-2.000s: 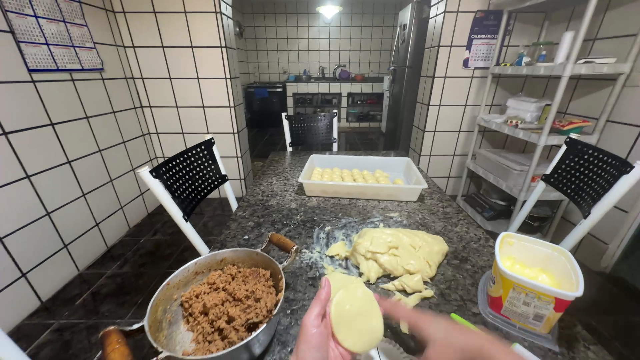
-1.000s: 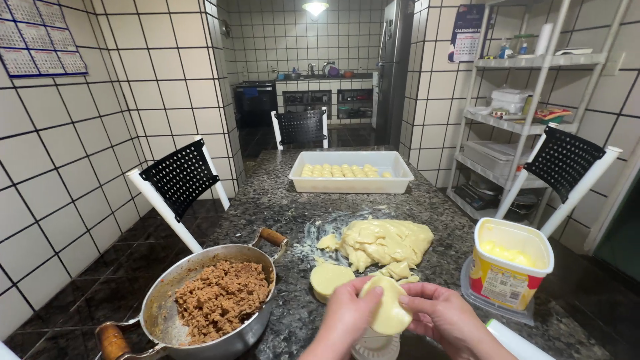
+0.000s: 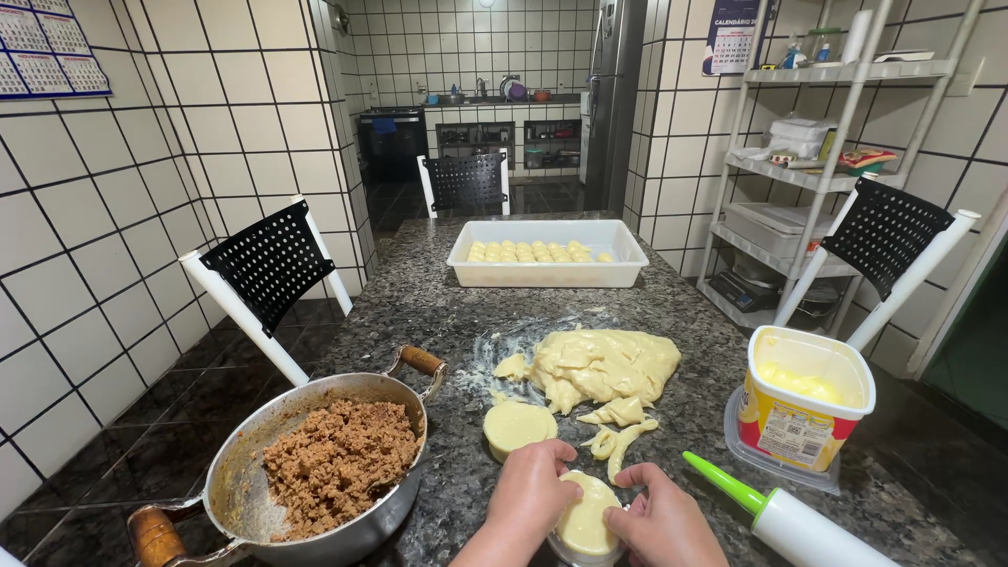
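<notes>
A round disc of dough (image 3: 588,513) lies over a small round mold, low in the middle of the head view. My left hand (image 3: 529,504) pinches its left edge, and my right hand (image 3: 665,516) has thumb and finger on its right edge. Just beyond my left hand sits a stack of dough rounds (image 3: 520,429). A large lump of dough (image 3: 606,364) rests behind it on the granite table (image 3: 378,315), with dough scraps (image 3: 618,445) in front. On the left, an aluminum pot (image 3: 315,465) holds cooked ground meat (image 3: 344,457). The mold is mostly hidden.
A white plastic tray (image 3: 547,273) with rows of small shaped dough pieces stands at the back. On the right are an open margarine tub (image 3: 803,402) on its lid and a rolling pin (image 3: 811,528) with a green handle. Chairs (image 3: 268,268) surround the table.
The dough disc, held up between both hands a second ago, now lies over the small mold. My right hand, apart from the disc two seconds ago, now touches its edge.
</notes>
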